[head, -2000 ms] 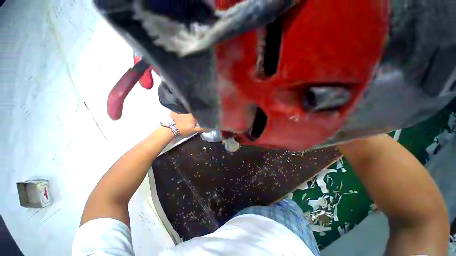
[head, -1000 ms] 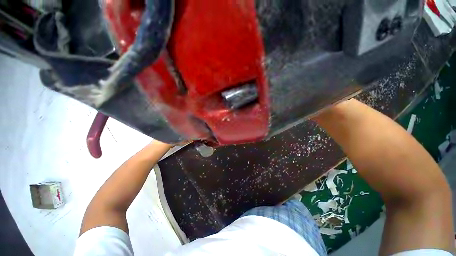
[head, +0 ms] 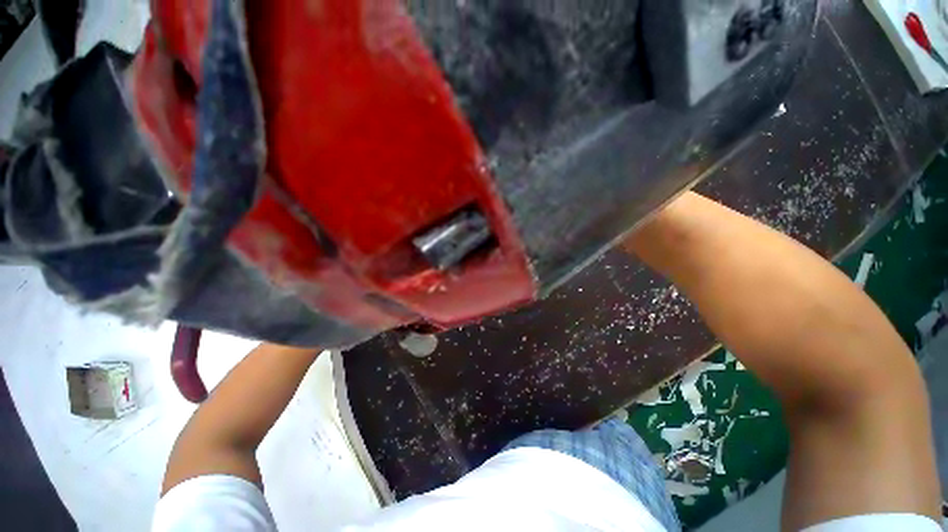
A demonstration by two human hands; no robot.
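The straight knife cutting machine [head: 364, 135], with a red and black motor body, fills the upper middle of the view. Dark frayed cloth hangs on its left side. A dark red curved lever [head: 187, 364] juts out below it over the white fabric lay [head: 301, 447]. My left forearm reaches up from the lower left and my right forearm from the lower right. Both hands are hidden behind the machine body, so their grip cannot be seen. The blade and base plate are also hidden.
A small open box [head: 101, 390] rests on the lay at the left. The dark brown table [head: 499, 384] is speckled with lint. Red-handled scissors [head: 921, 33] lie on a white piece at the upper right. White scraps litter the green floor [head: 764, 457].
The machine body has shifted left and turned in view, with its lever lower. My left hand, seen earlier beside the machine, is now covered. The scissors have come into view.
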